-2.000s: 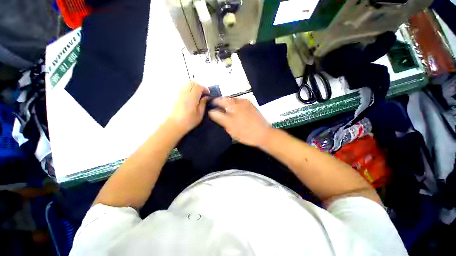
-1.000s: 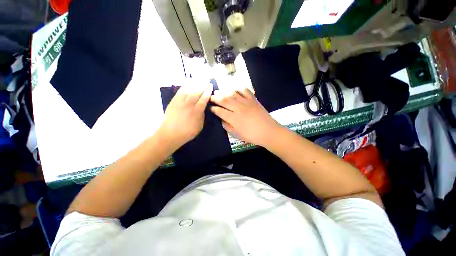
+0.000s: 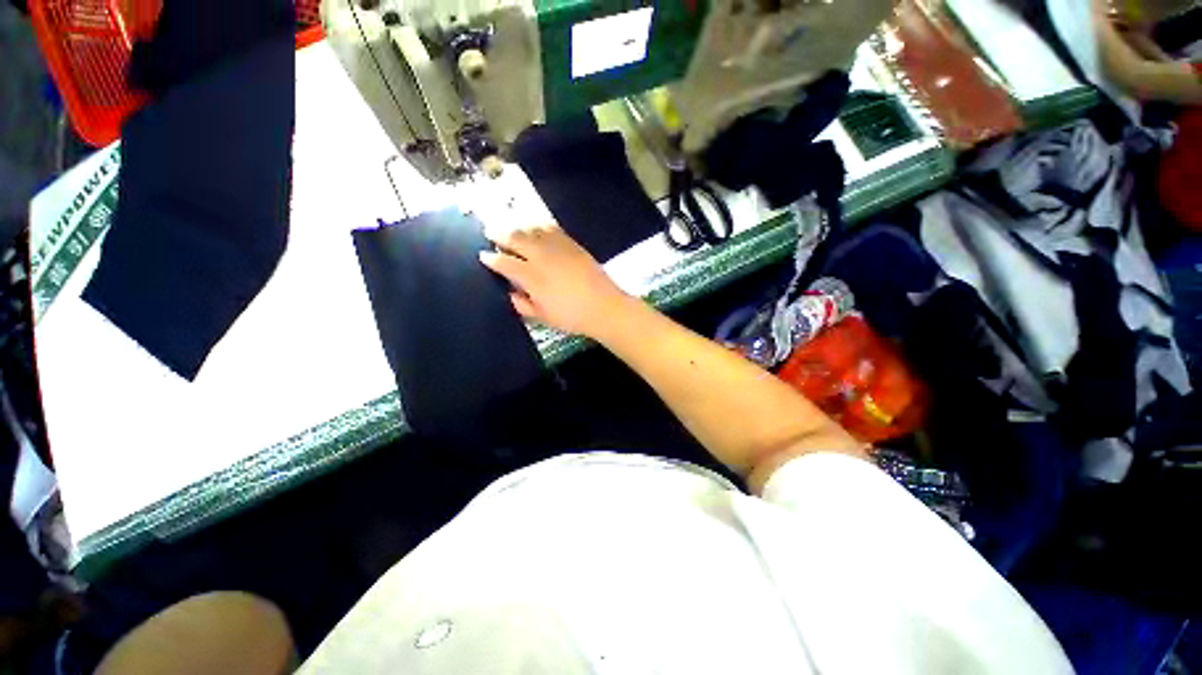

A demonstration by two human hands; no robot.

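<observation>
A dark fabric panel (image 3: 442, 310) lies below the machine head, its upper edge close to the presser foot (image 3: 471, 156) and its lower end over the table's front edge. My right hand (image 3: 554, 280) is on the panel's upper right part, fingers bent onto the cloth beside the needle area; the fingertips' hold is partly hidden. My left hand is out of the picture; only a rounded piece of bare skin shows at the bottom left. The cream and green sewing machine (image 3: 567, 66) stands above the panel. A smaller dark piece (image 3: 593, 191) lies right of the needle.
A long dark panel (image 3: 211, 198) lies at the table's left, near a red basket (image 3: 82, 66). Black scissors (image 3: 695, 214) and a dark cloth bundle (image 3: 778, 152) lie right. A red-orange bag (image 3: 857, 380) and fabric heap (image 3: 1055, 251) are below right. Another person's arm (image 3: 1147, 66) shows upper right.
My left hand has left the cloth and gone out of view. The panel now lies flatter and more exposed below the needle. My right hand stays on it. The camera view has shifted.
</observation>
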